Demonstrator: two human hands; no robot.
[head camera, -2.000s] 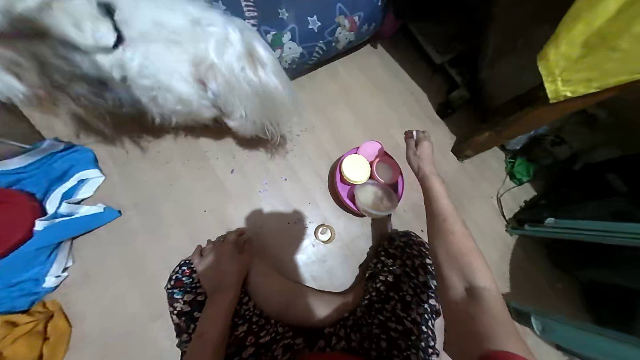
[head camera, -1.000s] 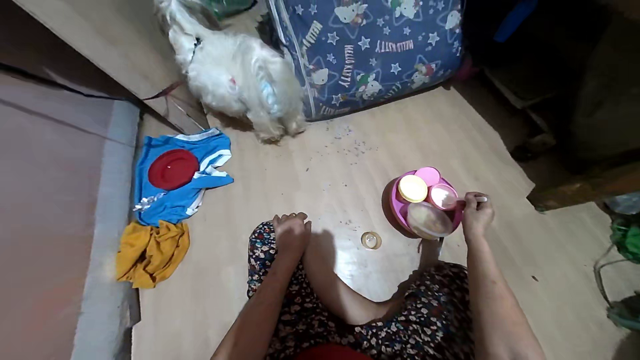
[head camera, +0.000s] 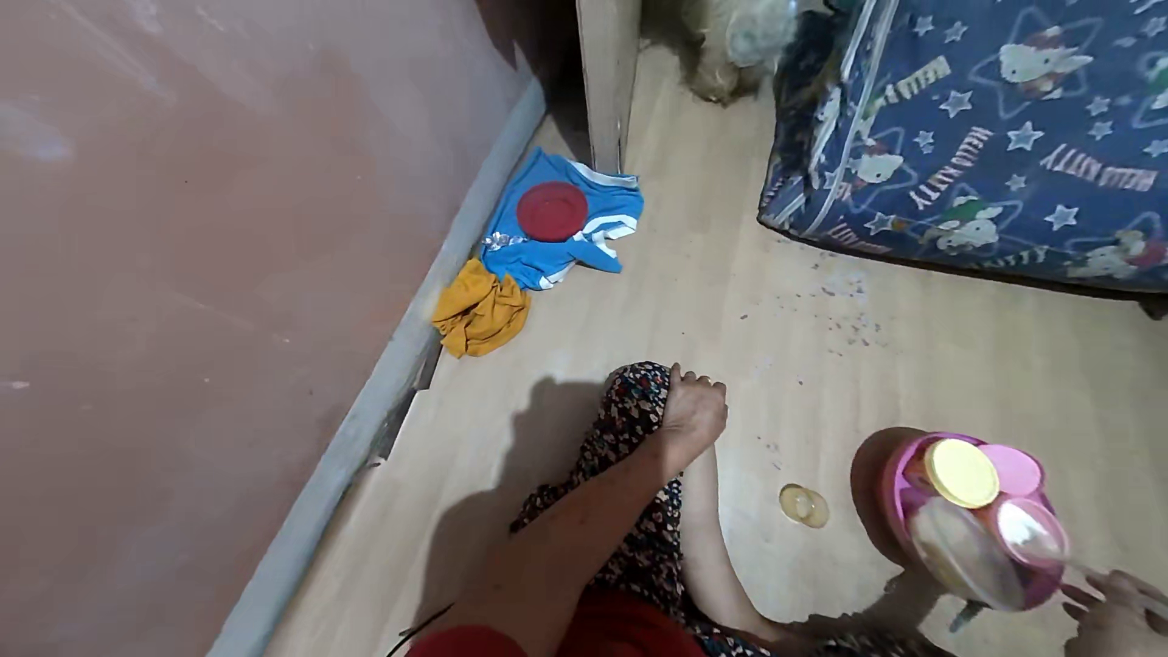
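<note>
My left hand (head camera: 695, 406) rests palm down on my bent knee, over the dark floral cloth (head camera: 639, 392), with nothing seen in it. At the lower right edge, my right hand (head camera: 1118, 607) is blurred and partly cut off beside a round pink tub (head camera: 899, 502); whether the thin pale shape at its fingers is held, I cannot tell. Inside the tub are a container with a yellow lid (head camera: 962, 473), a pink round lid (head camera: 1013, 469), a pink-rimmed container (head camera: 1031, 531) and a large translucent lid or dish (head camera: 965, 553). A small clear round object (head camera: 804, 505) lies left of the tub.
A blue cartoon-print fabric bag (head camera: 1004, 164) stands at the upper right, a white furry dog (head camera: 730, 46) beside it. Near the wall (head camera: 228, 274) lie a blue garment (head camera: 584, 228) with a red disc (head camera: 552, 211) on it, and a mustard cloth (head camera: 481, 310). Small dark bits dot the floor.
The view has swung left. My right hand, not in sight two seconds ago, came to the tub's right side and is now just beyond its lower right rim. My left hand stays on the knee.
</note>
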